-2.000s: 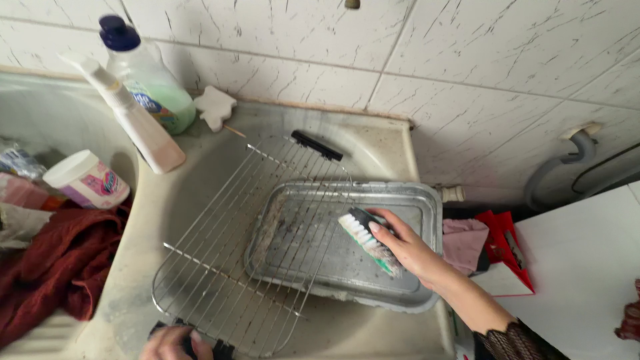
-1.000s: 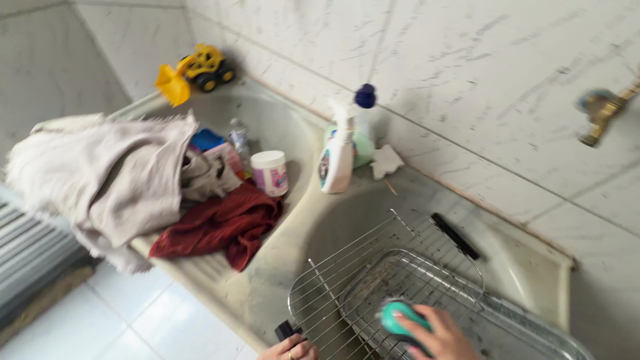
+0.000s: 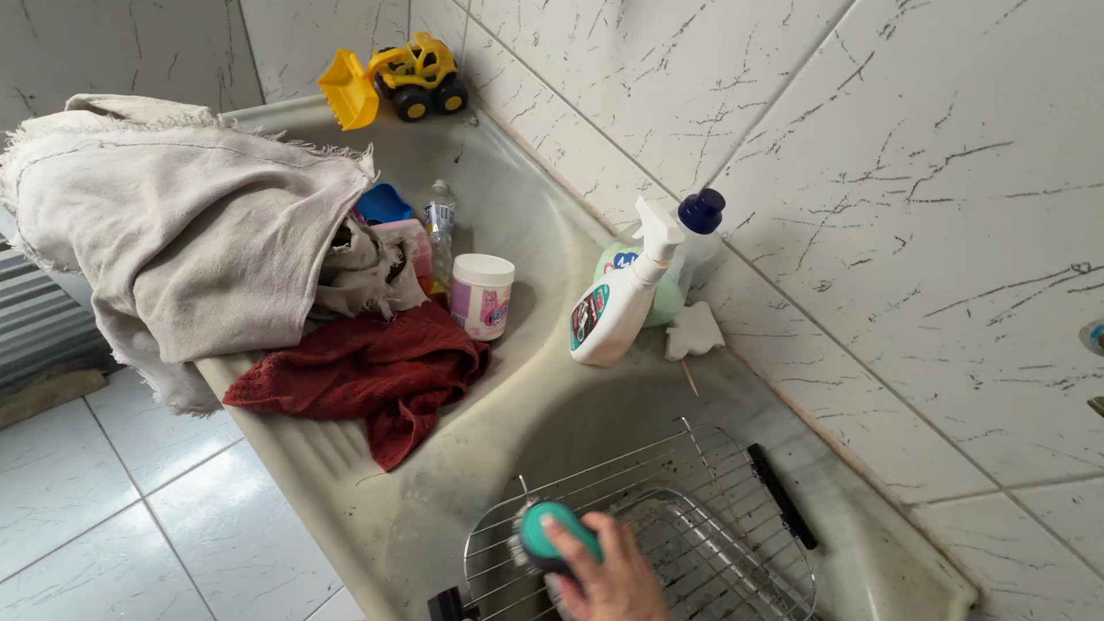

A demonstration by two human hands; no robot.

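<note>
My right hand (image 3: 614,576) is closed around a teal and black scrubbing brush (image 3: 556,535), its bristles at the left end of a wire grill rack (image 3: 690,457). The rack lies in the sink basin over a metal baking tray (image 3: 681,509), with one black handle (image 3: 780,496) at its right. At the bottom edge, beside the other black handle (image 3: 447,604), only a sliver of my left hand (image 3: 470,614) shows; its grip is hidden. A white spray bottle (image 3: 617,310) stands on the sink's divider.
A dark red cloth (image 3: 371,371), a frayed pale cloth (image 3: 198,224) and a white tub (image 3: 481,297) occupy the left basin. A yellow toy loader (image 3: 405,82) stands on its back rim. Behind the spray bottle are a blue-capped bottle (image 3: 690,250) and a white sponge (image 3: 694,330).
The view has swung left. The brush has moved from over the tray, right of the rack, to the rack's left end. My left hand has mostly left the view.
</note>
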